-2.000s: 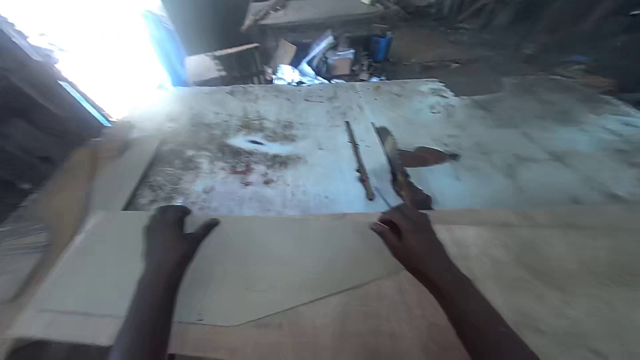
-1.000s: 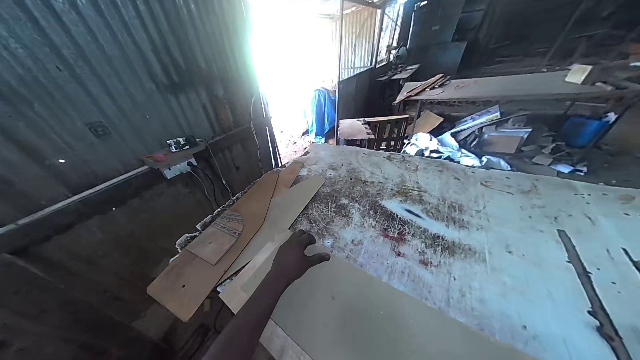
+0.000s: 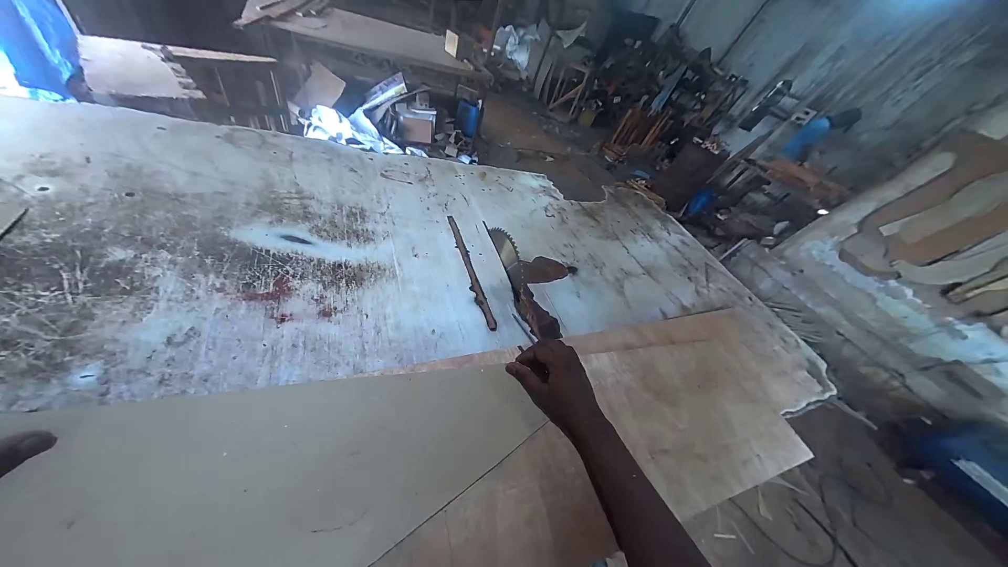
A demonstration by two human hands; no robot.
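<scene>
A grey sheet panel lies over a reddish plywood sheet along the near side of the worktable. My right hand rests at the panel's far right corner, fingers closed on a thin pointed tool; its exact kind cannot be told. At the left edge, only the fingers of my left hand show, over the panel. Just beyond my right hand, a toothed circular saw blade stands up through the tabletop, beside a dark wooden piece. Left of the blade lies a narrow dark strip.
The table's far right edge is broken and jagged. Behind stand a bench, scraps and a blue container. Cut board pieces lie on a surface at the right. Cables run across the floor at lower right.
The view has swung far to the right since one second ago, bringing my right hand and the saw blade back into sight. My left hand now shows only at the edge.
</scene>
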